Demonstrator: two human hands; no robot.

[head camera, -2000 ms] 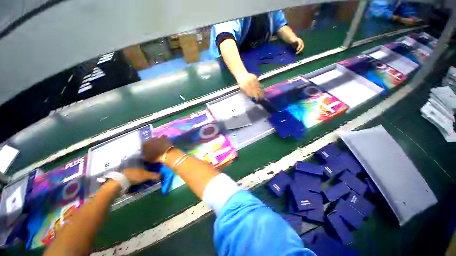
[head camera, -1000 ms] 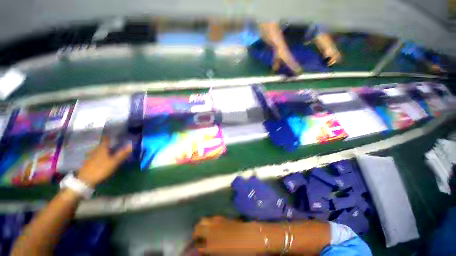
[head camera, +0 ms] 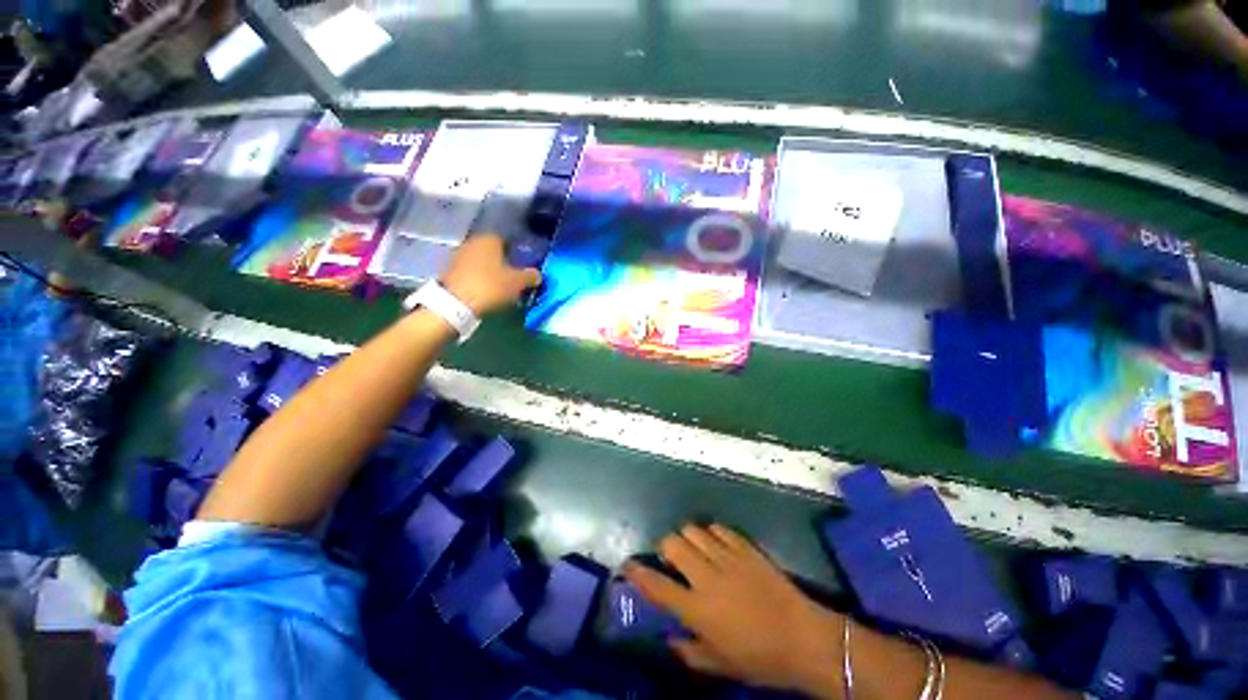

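Note:
My left hand (head camera: 482,283) reaches over the belt to an open gift box (head camera: 435,181), fingers around a small dark blue accessory box (head camera: 528,252) at the tray's lower right; its grip is partly hidden. My right hand (head camera: 739,609) is low over the bench, its index finger and thumb at a small dark blue accessory box (head camera: 632,609). Another open gift box (head camera: 808,304) holds a white card (head camera: 846,233). A flat dark blue carton blank (head camera: 988,376) overlaps its lower right corner. A bright printed cover (head camera: 657,253) lies between the two trays.
Small dark blue cartons lie heaped on the near bench (head camera: 589,499) at left and right. A dark blue carton blank (head camera: 917,561) lies beside my right hand. The green belt (head camera: 821,383) has white edge rails. Shiny plastic bags (head camera: 82,383) are at left; a person's arm (head camera: 1204,34) shows top right.
The view has swung left. My right hand has left the belt and is now among the bench cartons. My left hand remains over a tray's dark blue strip.

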